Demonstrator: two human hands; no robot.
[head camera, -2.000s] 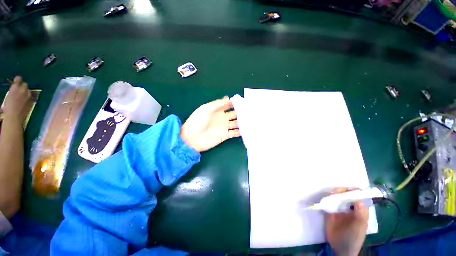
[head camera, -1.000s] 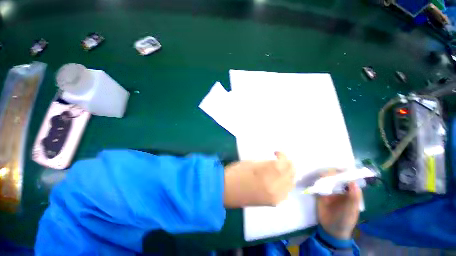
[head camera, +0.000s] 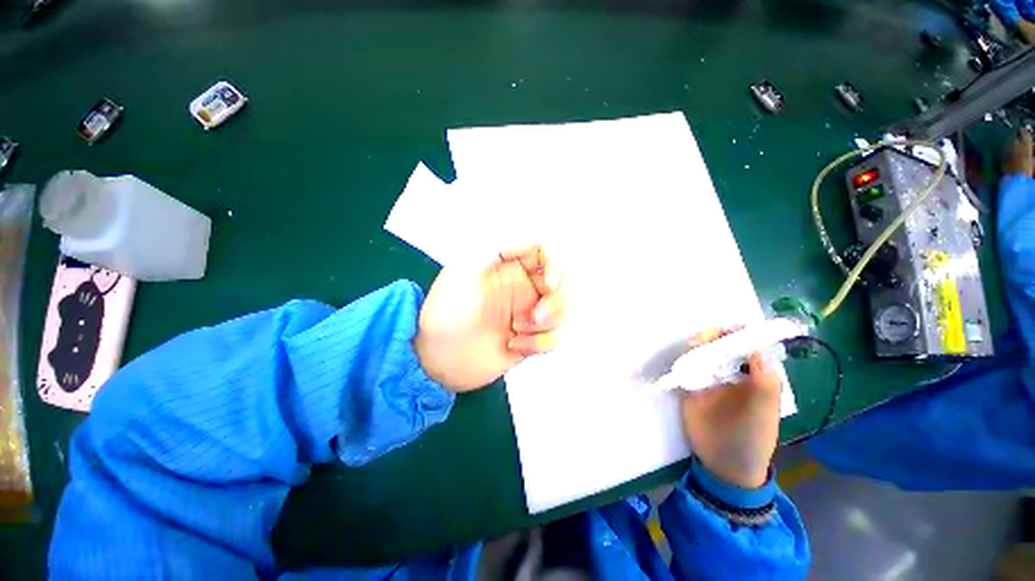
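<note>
The dispensing syringe (head camera: 726, 354) is in my right hand (head camera: 735, 422), its tip pointing left just over the white paper sheet (head camera: 602, 204). The green cap (head camera: 798, 309) is at its rear, with a black cable looping beside it. My left hand (head camera: 490, 321) is over the sheet's left side, palm turned up and fingers curled inward. I see nothing in it, but the curled fingers hide part of the palm. A small white paper piece (head camera: 418, 212) sticks out at the sheet's upper left edge.
A grey controller box (head camera: 922, 255) with a red light and yellowish hose is at right. A plastic bottle (head camera: 142, 230), a phone (head camera: 82, 329) and a clear bag (head camera: 14, 340) are at left. Small modules (head camera: 218, 104) lie on the green bench. Another person's blue sleeve (head camera: 1016, 227) is far right.
The view has shifted right. My left hand moved from the sheet's upper left edge towards the syringe, then back left, now curled palm-up. The white paper piece lies free of it. The syringe stays in my right hand.
</note>
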